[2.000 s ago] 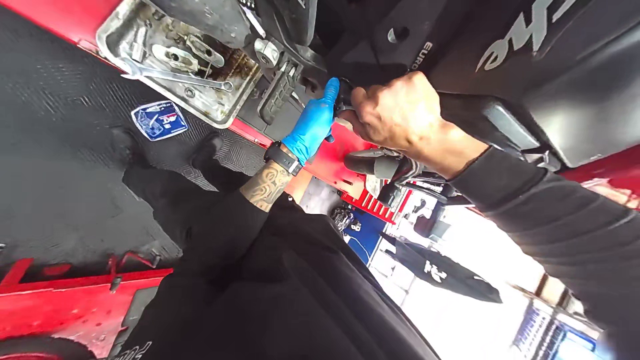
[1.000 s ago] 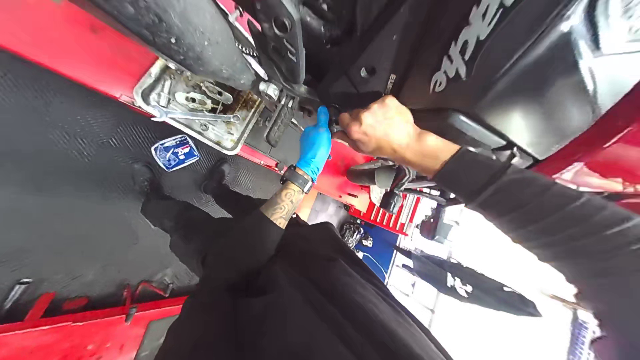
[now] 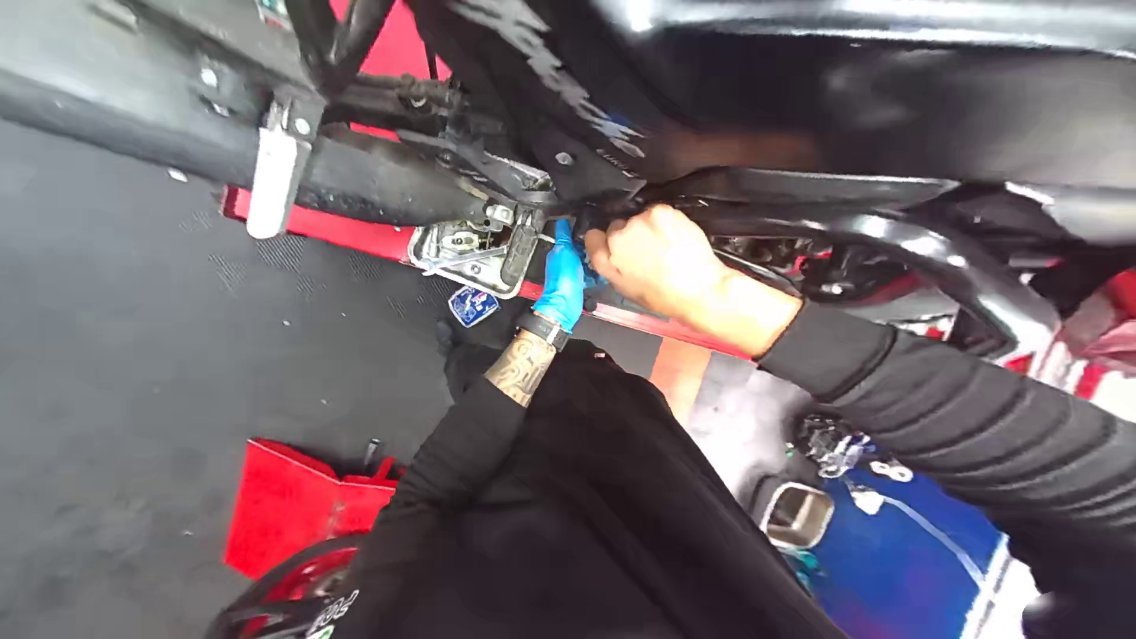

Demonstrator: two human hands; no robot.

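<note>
My left hand (image 3: 563,277), in a blue glove with a black watch at the wrist, reaches to the lower side of a black motorcycle. Its fingertips are beside the footrest area under the dark side panel (image 3: 568,164). Right next to it my bare right hand (image 3: 661,262) is curled at the same spot, close to the black frame tube (image 3: 852,222). Whatever lies between the fingers is hidden. A metal tray (image 3: 513,289) with metal parts and a wrench (image 3: 466,259) is left of the gloved hand, beside a rubber-topped foot peg (image 3: 522,247).
The exhaust silencer (image 3: 373,177) runs across the upper left. A red lift platform (image 3: 333,232) lies beneath the motorcycle. On the dark floor is a blue and white card (image 3: 473,305). A red stand (image 3: 293,497) is at lower left, and a blue surface (image 3: 905,550) with a metal container (image 3: 799,516) at lower right.
The view has shifted strongly, now showing more of the exhaust and frame tube. Both hands stay together at the lower side of the motorcycle.
</note>
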